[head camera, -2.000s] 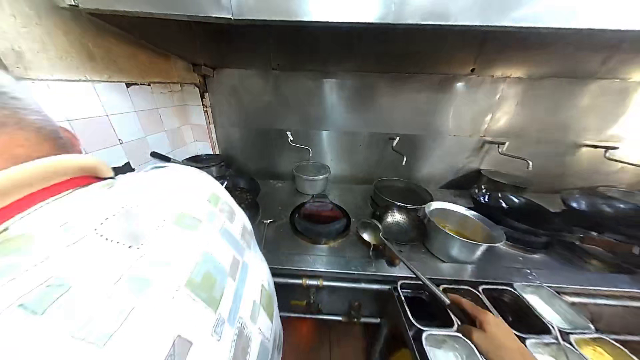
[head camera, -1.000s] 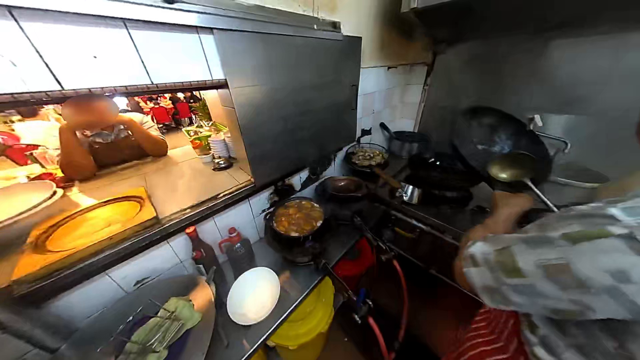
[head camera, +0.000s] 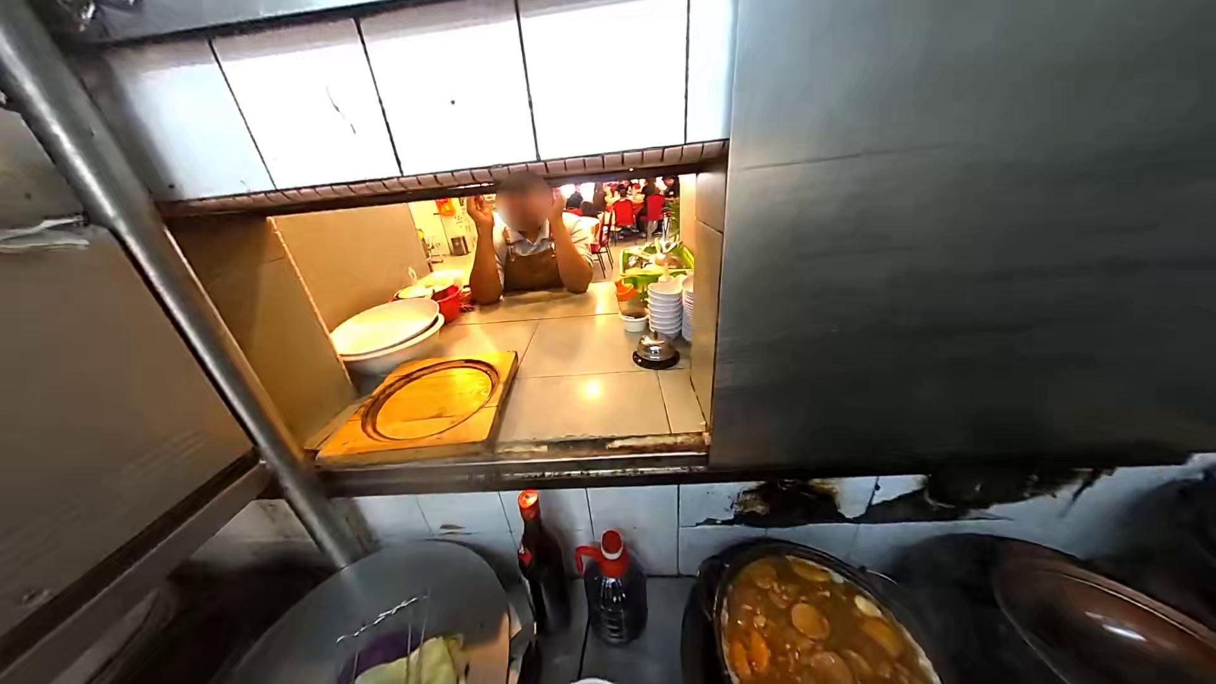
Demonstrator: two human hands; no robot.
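Note:
Neither of my hands shows in the head view. Low in the view, a dark pot of stew with sliced pieces (head camera: 810, 622) sits on the cooking counter. To its left stand a dark plastic jug with a red lid and handle (head camera: 615, 589) and a dark glass bottle with a red cap (head camera: 541, 565). Further left, leafy greens (head camera: 418, 662) lie on a large round metal surface (head camera: 370, 608). A wooden board with an oval groove (head camera: 423, 404) rests in the serving hatch, with a call bell (head camera: 655, 351) to its right.
Across the hatch, a person in an apron (head camera: 530, 247) leans on the tiled ledge. Large white plates (head camera: 385, 328) and stacked white bowls (head camera: 665, 309) flank the ledge. A metal pole (head camera: 180, 275) slants down at left, a metal panel (head camera: 950, 237) covers the right, and a brown lid (head camera: 1102, 598) lies low right.
The view has swung left from the stove to the serving hatch. My hand, seen earlier with a ladle at the stove, is out of view.

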